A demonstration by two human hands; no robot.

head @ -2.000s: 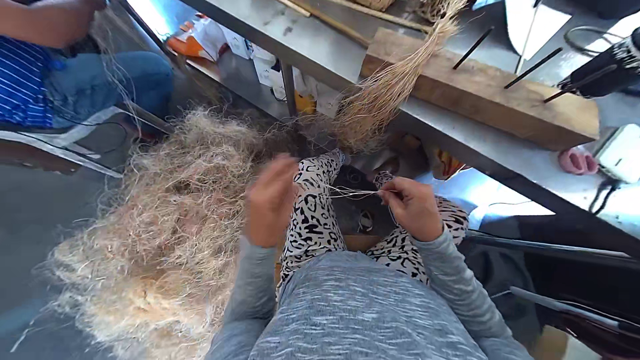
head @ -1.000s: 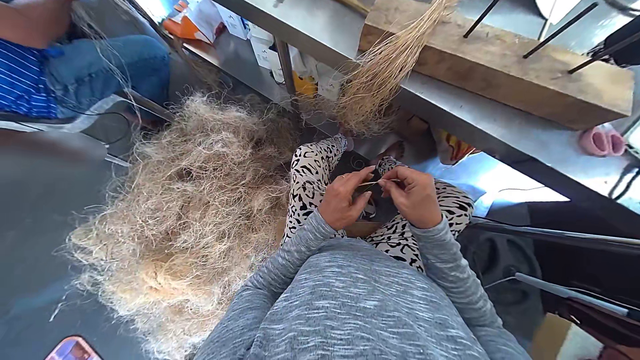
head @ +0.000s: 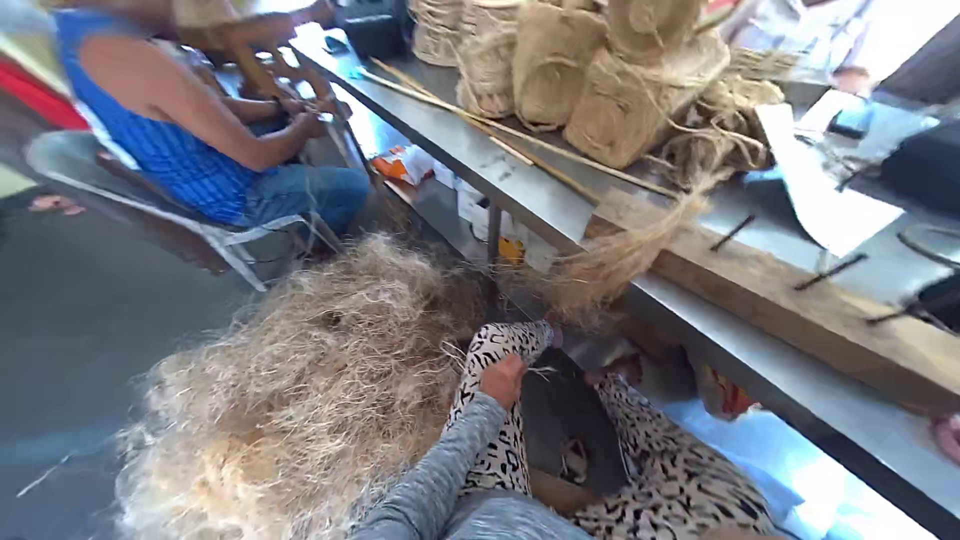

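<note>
My left hand (head: 504,379) is closed on thin plant-fibre strands above my left thigh, with loose ends poking out on both sides. Of my right hand, at most a blurred sliver of skin shows at the bottom edge, so its state is hidden. A big heap of tangled pale fibre (head: 322,375) lies on the floor just left of my left hand. From a wooden beam (head: 780,285) on the metal table, a bundle of combed fibre (head: 615,270) hangs over the table's edge, above my knees.
Metal spikes (head: 831,271) stand up from the beam. Coils of braided fibre (head: 559,67) and long thin sticks (head: 525,135) lie on the metal table (head: 480,161). At the upper left, a person (head: 180,135) in a blue top sits on a folding chair, hands over the lap.
Both hands were together over my lap a second ago. My left hand has moved left towards the fibre heap, and my right has dropped almost out of sight. The view has swung up and left.
</note>
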